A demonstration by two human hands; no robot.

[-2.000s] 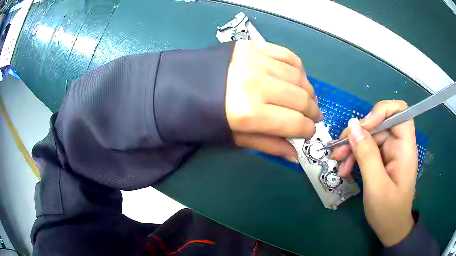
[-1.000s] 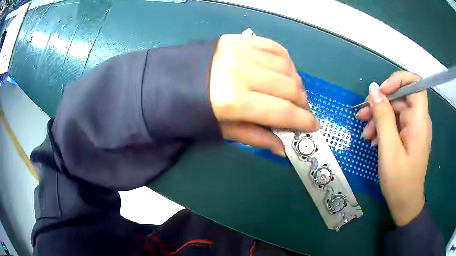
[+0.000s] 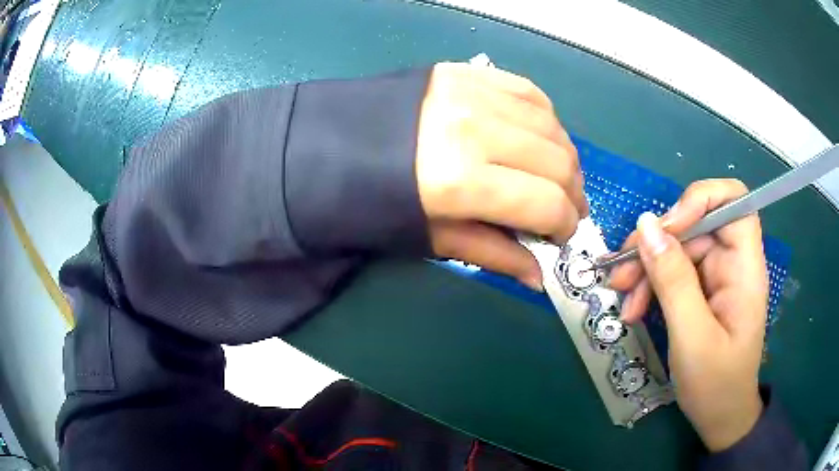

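Note:
My left hand (image 3: 501, 166) grips the silver-grey fixture strip (image 3: 595, 373) from above and covers its upper part. Three round units show in the strip below my fingers. My right hand (image 3: 713, 304) holds the slim grey tweezers (image 3: 745, 210) like a pen. The tweezer tip is at the pale centre of the uppermost visible round unit (image 3: 582, 271). The blue carrier sheet (image 3: 621, 189) with rows of tiny pale dots lies under the strip and both hands. Whether a tiny piece is at the tip cannot be told.
The glossy dark green bench (image 3: 460, 368) lies under the work. A long white rail (image 3: 681, 87) curves along its far side. A few tiny pale specks lie on the green surface beyond the sheet. My dark-clothed legs (image 3: 147, 396) are at the lower left.
Since one second ago, the tweezer tip has moved from over the blue sheet to the uppermost visible round unit. My left hand and the strip have shifted slightly right.

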